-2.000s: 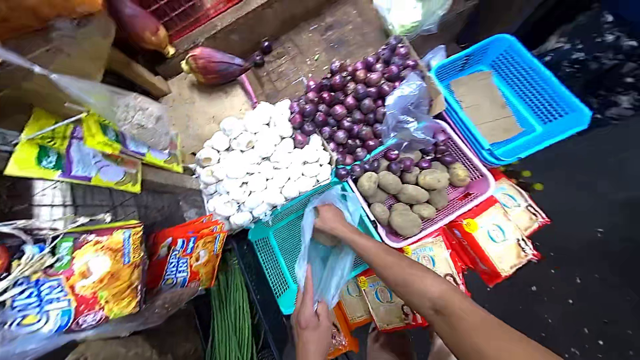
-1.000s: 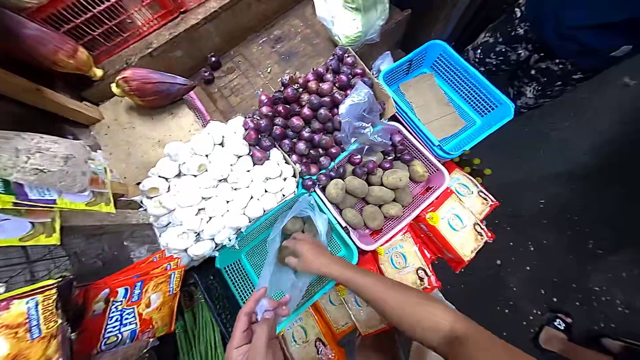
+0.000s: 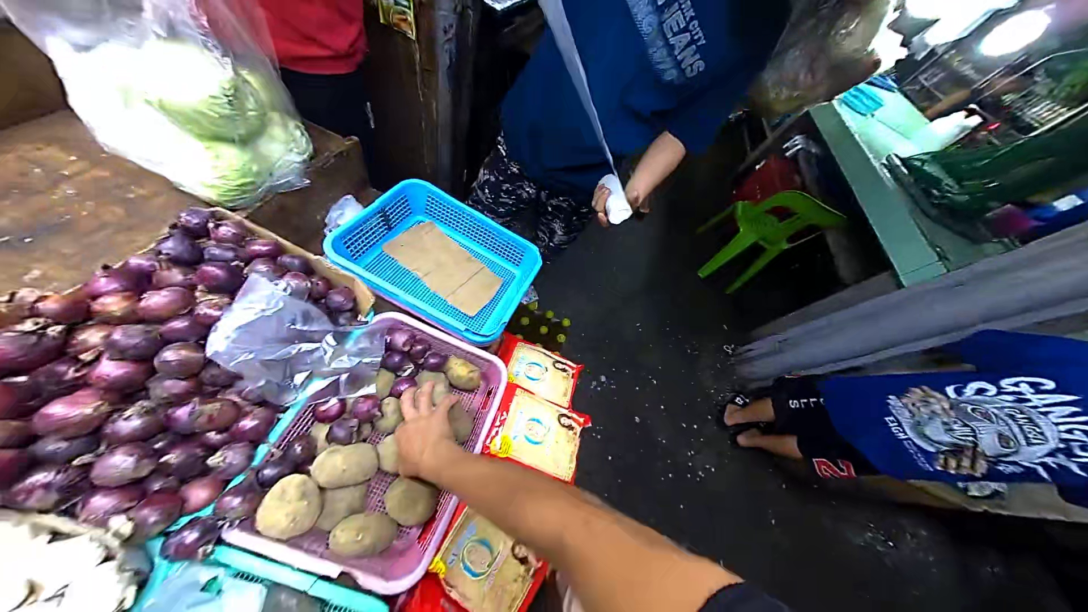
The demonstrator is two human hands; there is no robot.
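Observation:
My right hand (image 3: 425,433) reaches down among the potatoes (image 3: 344,466) in a pink plastic basket (image 3: 395,576); its fingers are spread and rest on potatoes at the basket's upper part. Whether it grips one cannot be told. Small red onions (image 3: 408,348) share that basket. A clear plastic bag (image 3: 276,336) lies crumpled over its upper left edge and the large onion pile (image 3: 127,374). My left hand is out of view. At the bottom left, part of a light plastic bag (image 3: 200,588) lies in the teal basket (image 3: 263,565).
A blue basket (image 3: 518,289) with cardboard (image 3: 446,268) stands beyond. Red-edged packets (image 3: 535,429) line the right side. Bagged cabbage (image 3: 221,127) sits upper left. A person in blue (image 3: 561,93) holds a white roll (image 3: 614,200); another person (image 3: 977,425) stands at right, near a green chair (image 3: 773,225).
My right hand has moved from the plastic bag over the teal basket to the potatoes in the pink basket. My left hand has gone out of view as the view swung right.

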